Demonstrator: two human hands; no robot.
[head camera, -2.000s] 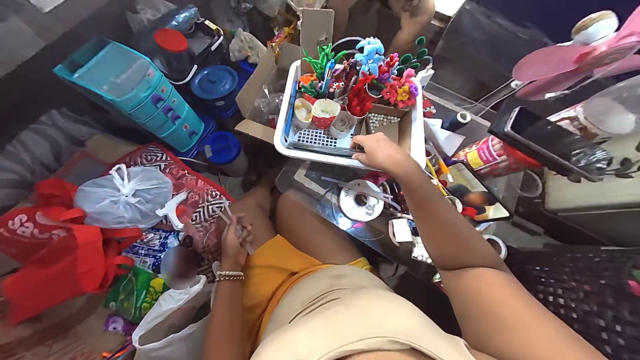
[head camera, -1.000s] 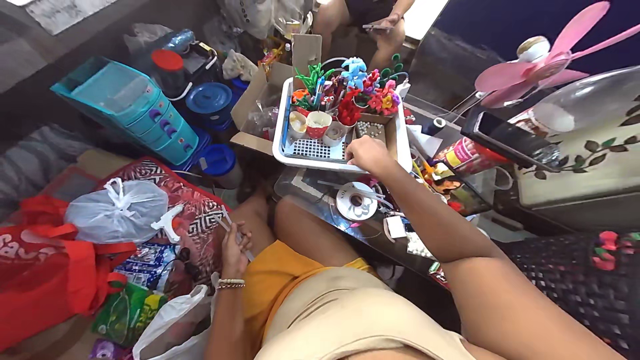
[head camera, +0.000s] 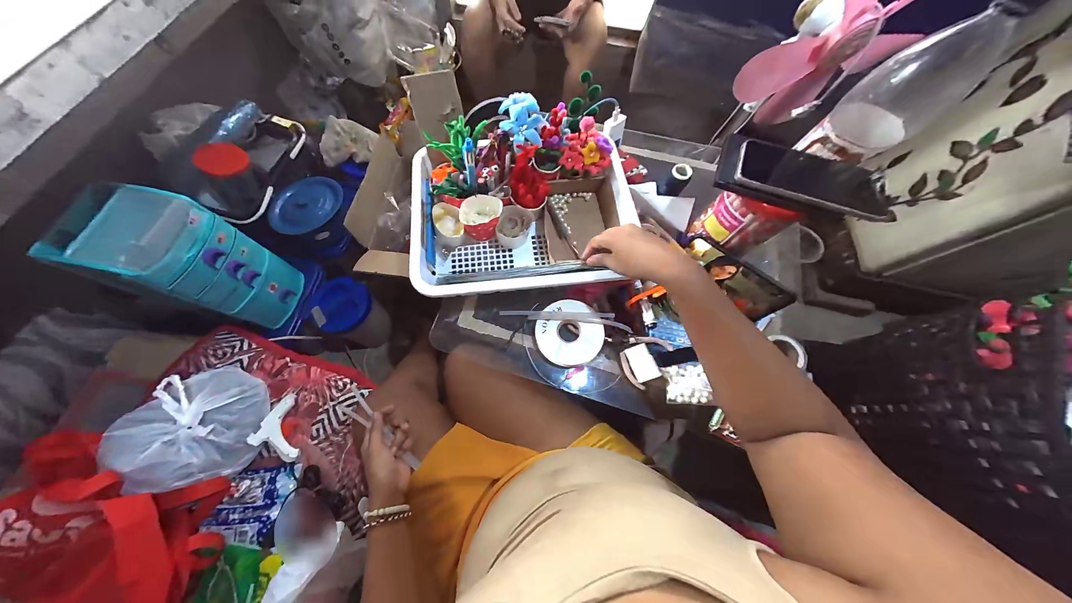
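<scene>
My right hand (head camera: 634, 251) rests at the near right corner of a white plastic basket (head camera: 528, 285), its fingers by a cardboard box of beads (head camera: 593, 209); whether they grip anything is hidden. Paper cups (head camera: 481, 219) and pipe-cleaner flowers (head camera: 521, 119) stand in the basket. Near my thigh, my left hand (head camera: 386, 440) is closed around thin pale strips (head camera: 362, 414). On the glass tabletop (head camera: 477, 327) in front of me lies a white spool (head camera: 569, 333), with a packet of white beads (head camera: 688, 385) to its right.
At left are a teal plastic drawer unit (head camera: 209, 251), blue-lidded containers (head camera: 342, 306), a tied plastic bag (head camera: 186, 427) and a red bag (head camera: 100, 536). A phone (head camera: 804, 177), a pink fan (head camera: 816, 59) and a black woven basket (head camera: 946, 402) stand at right. Another person's hands (head camera: 536, 21) appear beyond the basket.
My right hand stays at the basket's near right corner, and my left hand stays by my thigh with the strips. The view has shifted, showing more of the other person's legs and hands.
</scene>
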